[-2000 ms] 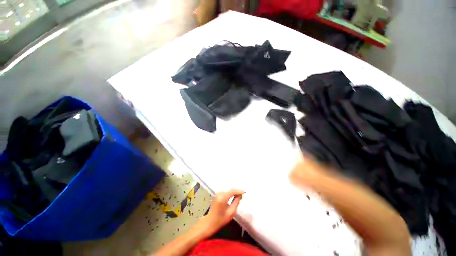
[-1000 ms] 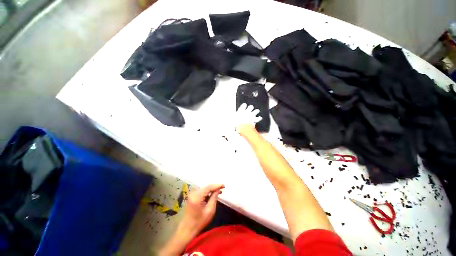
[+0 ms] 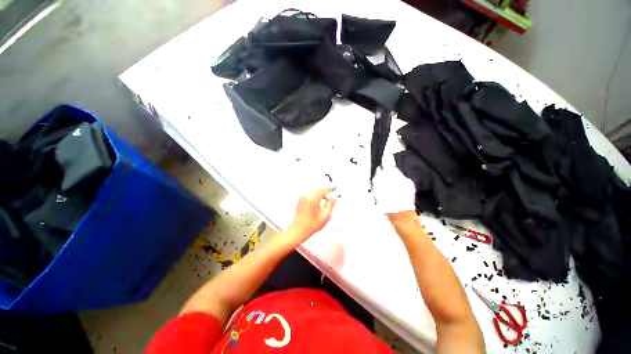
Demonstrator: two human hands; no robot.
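Observation:
A narrow black fabric piece [image 3: 379, 142] stands nearly edge-on over the white table, its lower end at my right hand [image 3: 396, 190]. That hand wears a white glove that blends into the tabletop; it appears to grip the piece, but the fingers are hard to make out. My left hand [image 3: 313, 213] is bare, left of it over the table, with curled fingers; whether it holds something small is unclear. A flatter group of black pieces [image 3: 297, 86] lies at the far left of the table. A large black heap [image 3: 498, 152] lies at the right.
Red-handled snips [image 3: 476, 236] lie beside the heap, and red-looped scissors [image 3: 508, 323] lie nearer me. Black trimmings are scattered around them. The white table's left edge [image 3: 200, 162] runs diagonally. A blue bin [image 3: 131, 228] with black pieces stands on the floor at left.
The black piece lay flat under my gloved hand and is now lifted edge-on. My left hand has moved forward from the table's edge over the tabletop. The camera view has shifted.

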